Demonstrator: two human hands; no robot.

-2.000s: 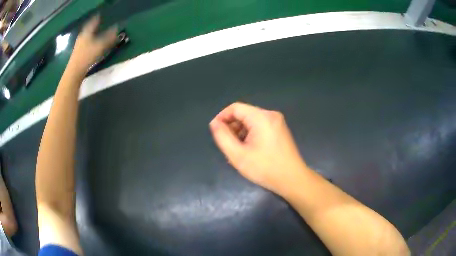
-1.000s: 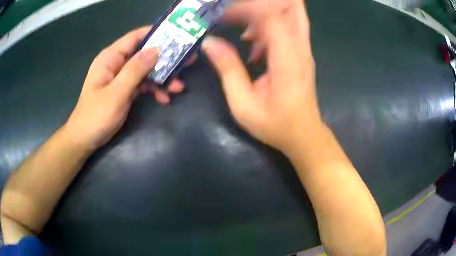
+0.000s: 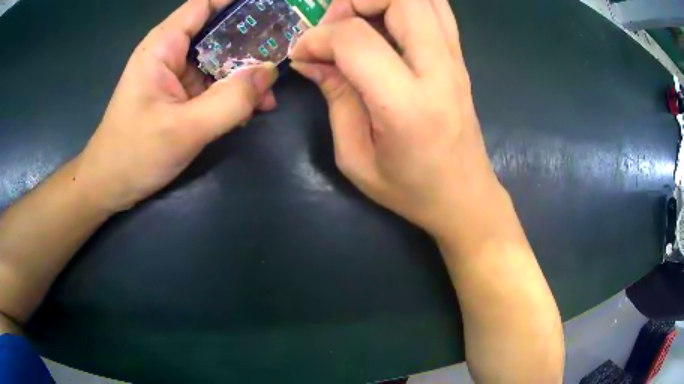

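A half-assembled handheld unit (image 3: 244,37) is at the top of the view, above the worktop. A brownish, shiny film with small green marks covers much of its board. The bright green board end (image 3: 307,9) shows at the upper right, partly behind my right fingers. My left hand (image 3: 161,105) grips the unit's lower left end, with the thumb on its near edge. My right hand (image 3: 397,97) has thumb and forefinger pinched together at the unit's right edge. Whether something tiny is between those fingertips I cannot tell.
The dark, glossy worktop (image 3: 285,285) spreads under both hands. A white rail (image 3: 622,34) runs along the upper right edge. A red item (image 3: 673,100) is at the right edge. Dark objects (image 3: 651,352) lie beyond the worktop at the lower right.
My left hand has brought the unit from the belt side to in front of me. My right hand has moved up to it and its fingers have closed at the unit's edge.
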